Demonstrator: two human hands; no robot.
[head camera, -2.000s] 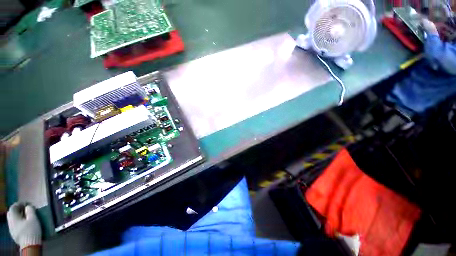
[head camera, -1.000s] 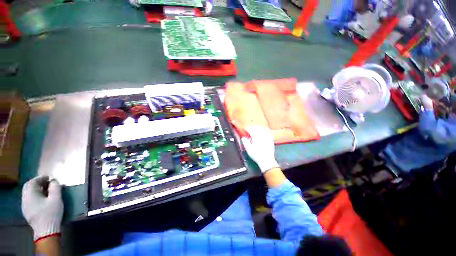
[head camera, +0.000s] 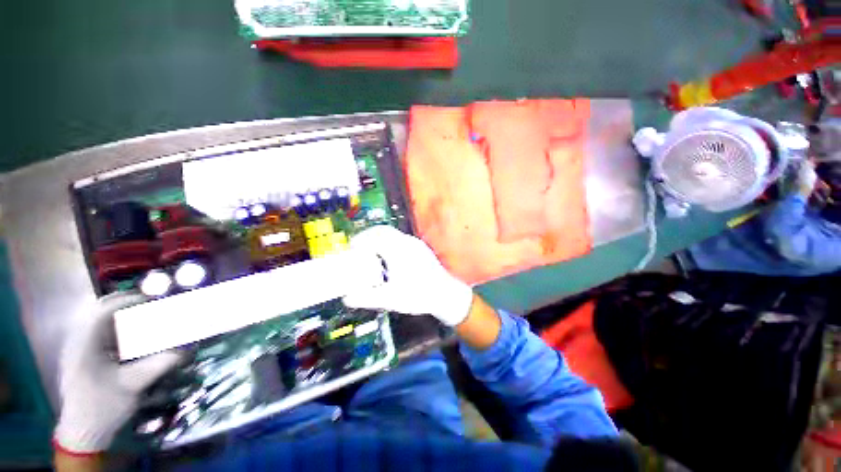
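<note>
The populated circuit board (head camera: 318,350) lies over the black carrier (head camera: 399,184) in front of me. Its front edge looks raised towards me; whether the whole board is off the carrier is unclear. My left hand (head camera: 106,378), in a white glove, grips the left end of the long smooth heatsink (head camera: 240,300). My right hand (head camera: 401,277), also gloved, grips its right end. The other heatsink (head camera: 267,180) is behind, with the yellow transformer (head camera: 323,237) between them. Dark red chokes (head camera: 138,253) and two round-topped capacitors (head camera: 173,277) sit at the left.
An orange sheet (head camera: 526,194) lies right of the carrier on the metal sheet (head camera: 613,180). A white fan (head camera: 710,171) stands further right. Another board (head camera: 355,17) rests on a red support (head camera: 369,53) at the back. A person's blue sleeve (head camera: 784,230) shows at the right.
Both hands have moved onto the long heatsink, the right from the orange sheet and the left from beside the carrier. The board now looks lifted at the front. The view has shifted closer.
</note>
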